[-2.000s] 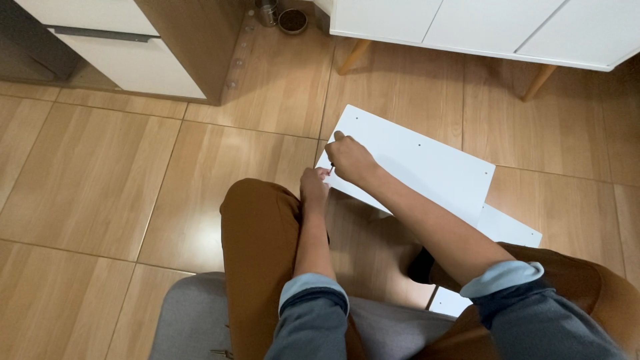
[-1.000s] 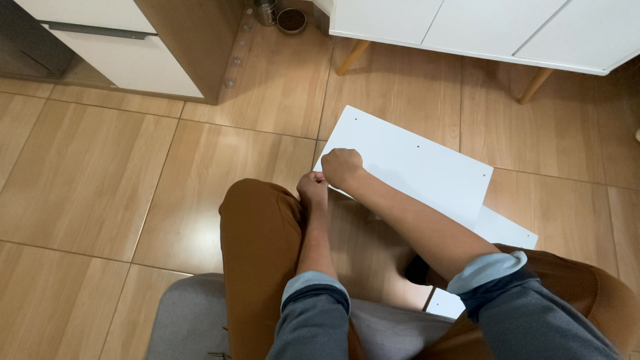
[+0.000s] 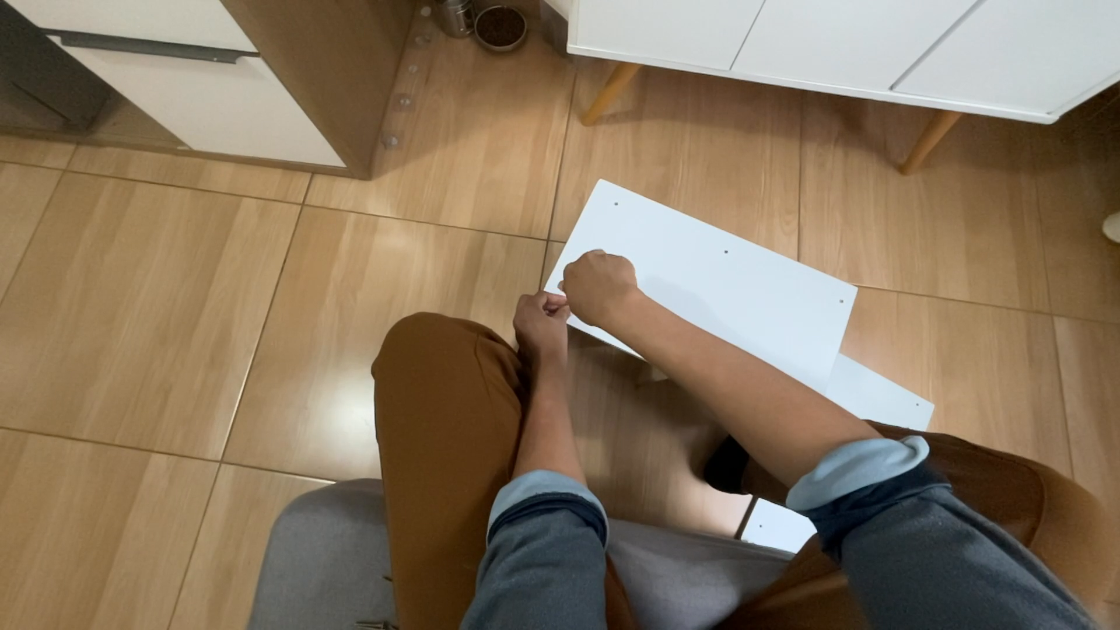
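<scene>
A white rectangular panel with small holes along its far edge lies in front of me. At its near left corner, my left hand has its fingertips pinched together. My right hand is a closed fist over that same corner, right beside the left fingertips. Whatever either hand grips is hidden by the fingers. A second white board shows from beneath the right end of the panel. Another white piece with a hole is partly visible between my legs.
A white cabinet on wooden legs stands beyond the panel. At the upper left is a wood-sided drawer unit, with a bowl and a metal container near it. A grey cushioned seat is beneath me on the tiled floor.
Two seconds ago my right hand was tilted, with a thin, small item showing below it at the corner. Now the fist has turned and that item is hidden. My left hand remains at the corner.
</scene>
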